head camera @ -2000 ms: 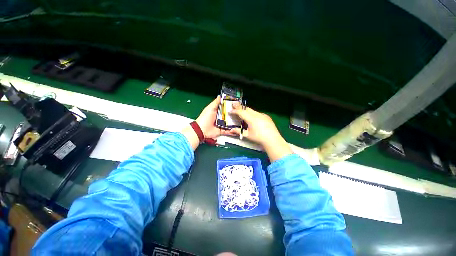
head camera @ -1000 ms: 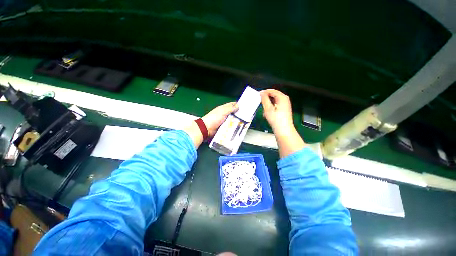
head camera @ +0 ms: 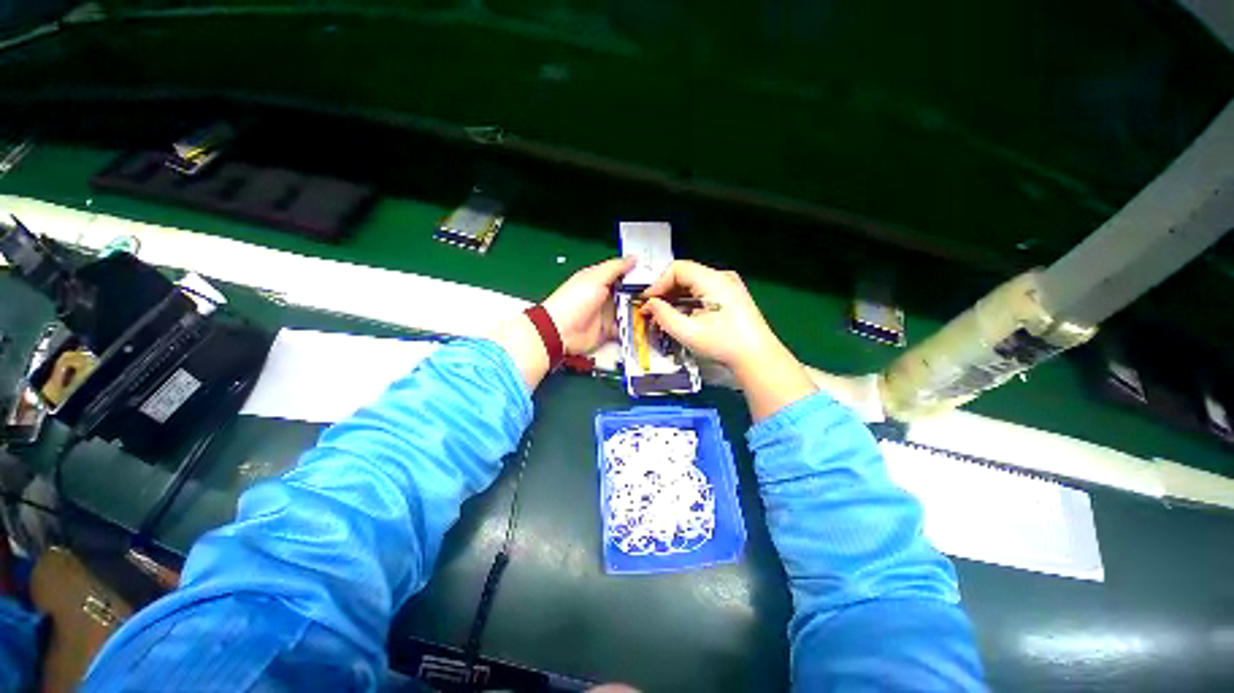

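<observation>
A part-assembled phone unit [head camera: 659,375] is held open above the bench's far edge, with a yellow-orange strip inside. A pale rectangular panel [head camera: 647,244] stands out from its far end. My left hand [head camera: 587,314] grips the unit's left side. My right hand [head camera: 705,318] is over the unit's open middle, fingertips pinched on a thin dark tool [head camera: 696,303]. The fingertips hide part of the inside. The blue tray [head camera: 738,512] sits nearer me, with tangled thin white loops [head camera: 659,490] heaped in it.
Beyond a pale rail [head camera: 383,293], the green belt carries a black tray [head camera: 244,190] and waiting units [head camera: 470,224], one more at right [head camera: 877,320]. Black equipment [head camera: 160,366] stands left, a slanting tape-wrapped post [head camera: 981,341] right. White papers [head camera: 332,378] and a spiral pad [head camera: 1001,510] lie either side.
The unit has turned from tilted to nearly upright in view. My right hand has moved from the panel's far corner down to the unit's middle. The belt units have shifted right.
</observation>
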